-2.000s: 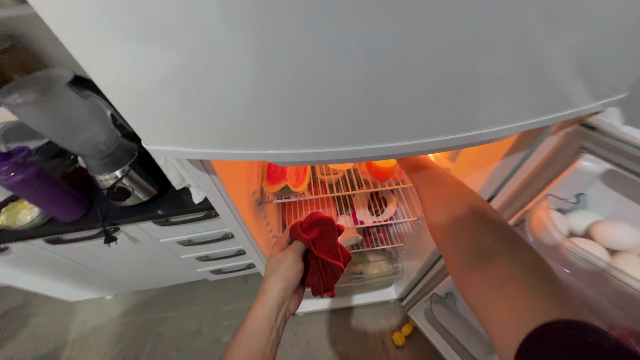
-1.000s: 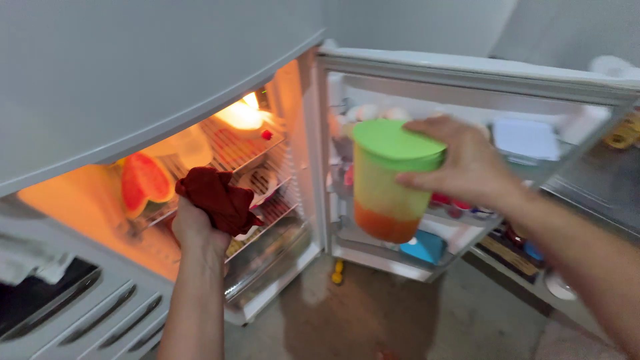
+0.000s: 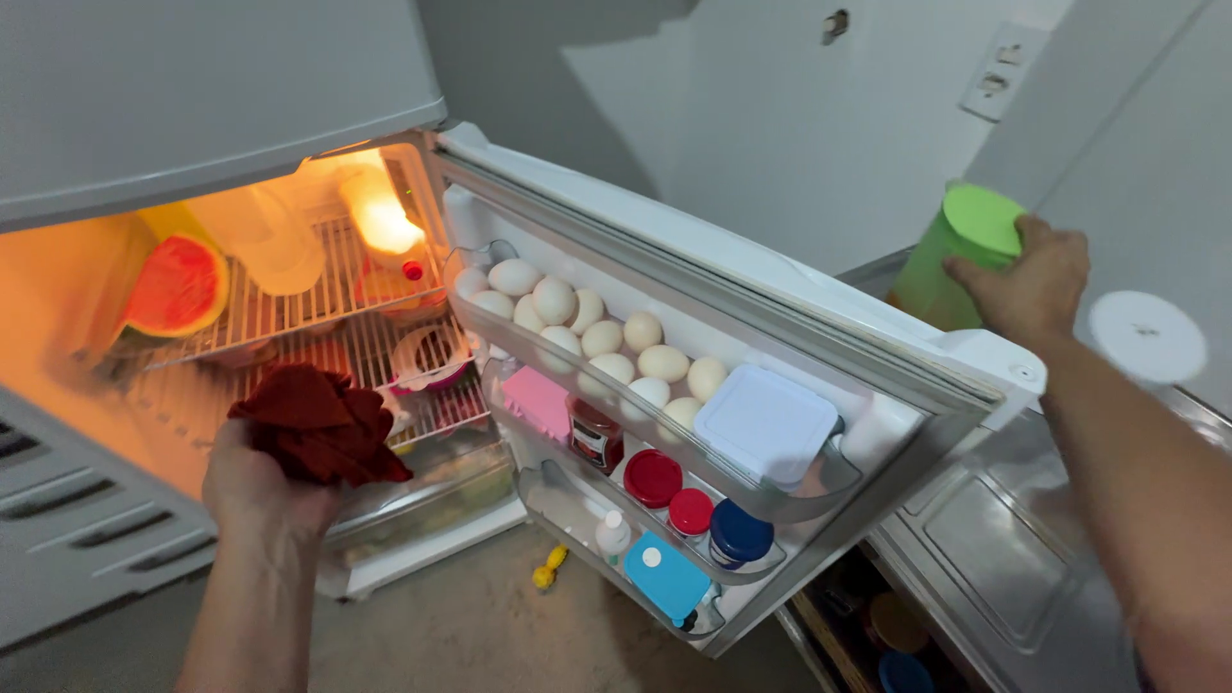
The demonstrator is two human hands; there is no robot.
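Observation:
My left hand (image 3: pixel 274 491) holds a crumpled dark red cloth (image 3: pixel 322 423) in front of the open refrigerator's wire shelves (image 3: pixel 279 313). At the right, beyond the open door, my right hand (image 3: pixel 1035 279) grips a translucent green pitcher (image 3: pixel 938 274) by its top, around the light green lid (image 3: pixel 982 226). The pitcher's lower part is hidden behind the door edge. A cut watermelon piece (image 3: pixel 179 287) lies on the upper shelf at the left, and a bottle with a red cap (image 3: pixel 412 270) lies near the bright lamp.
The refrigerator door (image 3: pixel 731 260) stands open, its racks holding eggs (image 3: pixel 603 339), a white lidded box (image 3: pixel 767 423), jars (image 3: pixel 653 478) and a blue box (image 3: pixel 667 577). Behind it are a metal countertop (image 3: pixel 1001 558) and a round white lid (image 3: pixel 1147 337). A yellow object (image 3: pixel 550 568) lies on the floor.
My right hand, inside the refrigerator two seconds ago, came out with the green-lidded pitcher and has carried it right, past the door. My left hand still holds the cloth. The view has swung right.

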